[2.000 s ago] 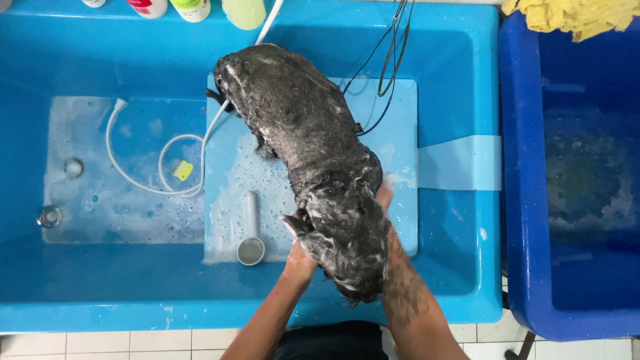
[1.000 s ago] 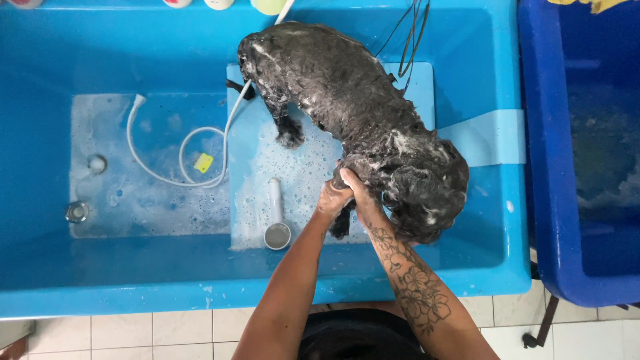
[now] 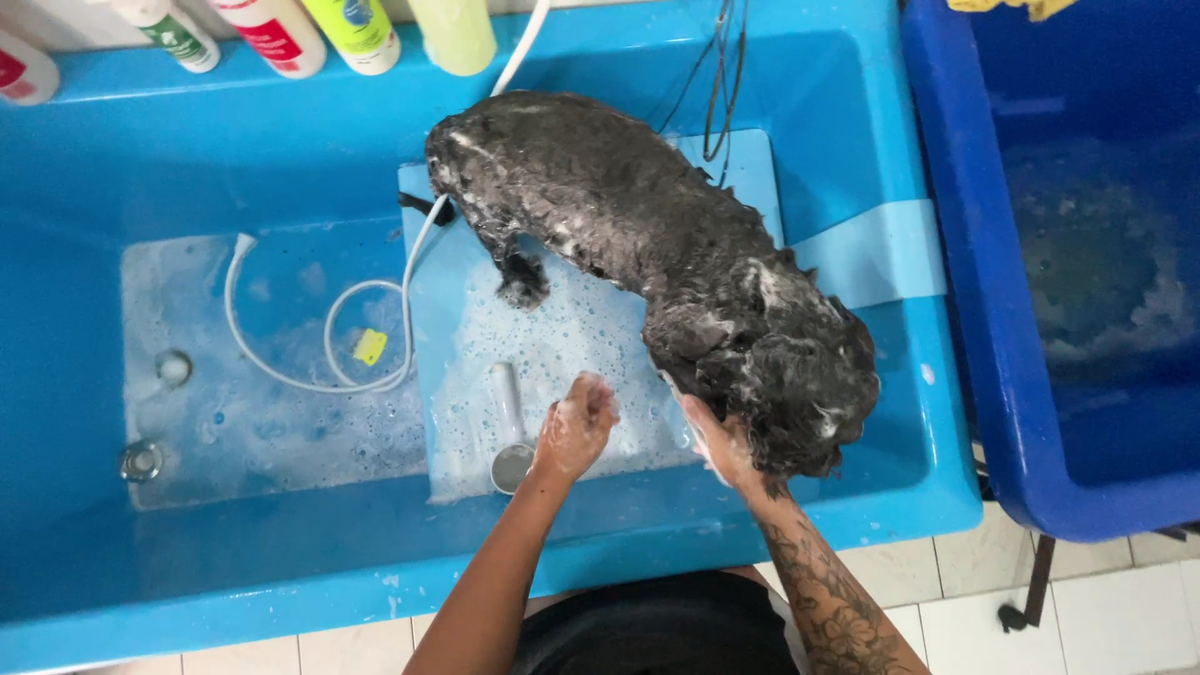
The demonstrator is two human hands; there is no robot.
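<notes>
A wet, lathered black dog point(image 3: 609, 197) stands on a light blue platform point(image 3: 422, 309) inside a blue tub, its head toward the lower right. Suds streak its coat. My left hand point(image 3: 577, 422), soapy and with its fingers curled, is in the air to the left of the dog's head, touching nothing. My right hand point(image 3: 717, 441) is against the underside of the dog's head and neck; its fingers are partly hidden by the fur. Beside my left hand lies a shower head point(image 3: 511, 466) on the platform.
A white hose point(image 3: 281, 378) loops over the tub floor near a yellow tag point(image 3: 370, 347) and a metal drain fitting point(image 3: 142, 461). Several bottles point(image 3: 267, 33) line the back rim point(image 3: 94, 75). Dark cords point(image 3: 722, 94) hang behind the dog. At right stands a dark blue tub point(image 3: 1008, 375) holding water.
My hands were together at the dog's front leg one second ago. Now they are apart: the left is off the dog, the right is under its head.
</notes>
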